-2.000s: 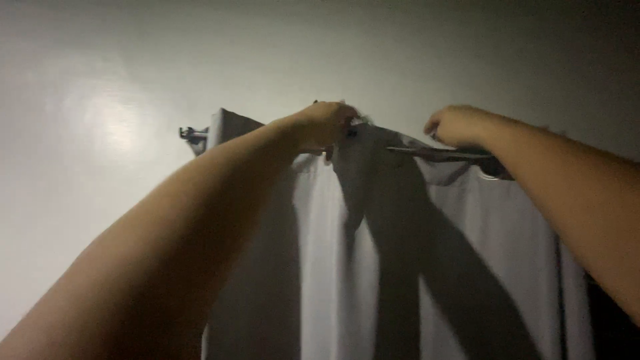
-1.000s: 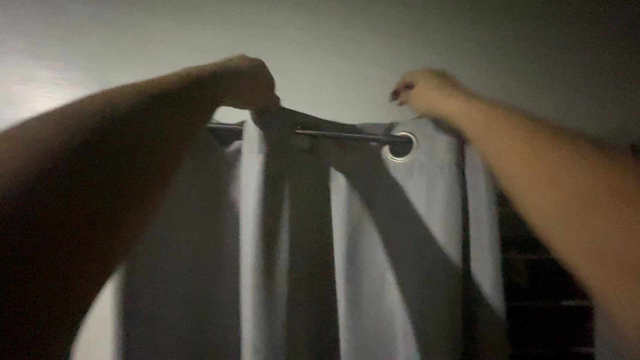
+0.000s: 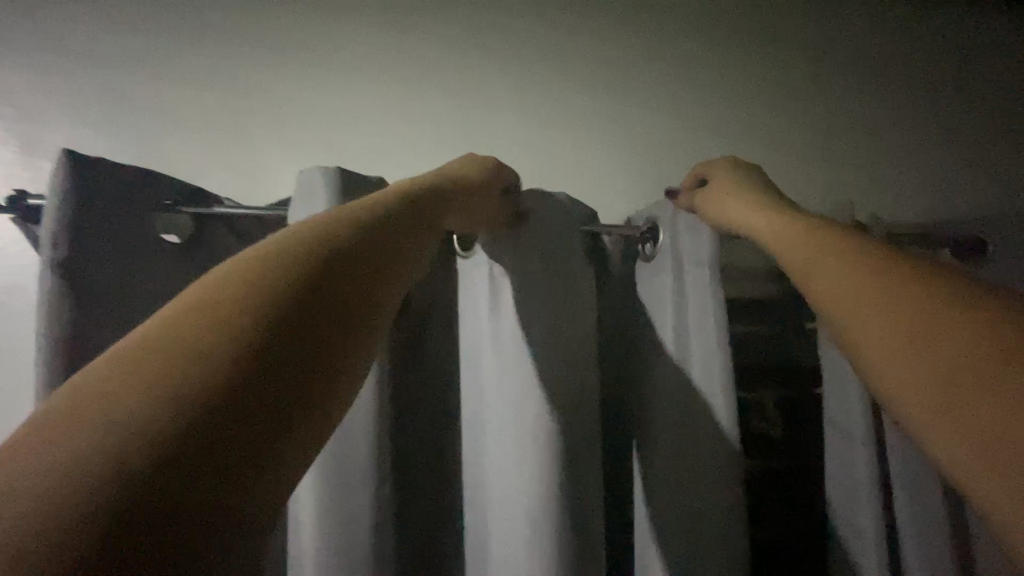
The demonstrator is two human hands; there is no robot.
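A grey grommet curtain [image 3: 520, 384] hangs in folds from a metal curtain rod [image 3: 240, 210]. My left hand [image 3: 488, 192] is at the curtain's top edge near the middle, its fingers blurred and partly hidden, beside a metal grommet [image 3: 465, 244]. My right hand [image 3: 724, 192] pinches the top hem between thumb and finger, just above and right of another grommet [image 3: 650, 241] with the rod through it. Both arms reach up from the lower corners and cast shadows on the cloth.
A second curtain panel [image 3: 852, 448] hangs at the right, behind my right forearm. Between the panels shows a dark slatted window [image 3: 776, 400]. The rod's left end rests at a bracket [image 3: 24, 206], its right end has a dark finial [image 3: 968, 248]. A pale wall [image 3: 512, 88] rises above.
The curtain, bunched earlier, now shows wider, more regular folds along the rod. My right hand, apart from the cloth two seconds ago, is now at its top edge. The view has shifted.
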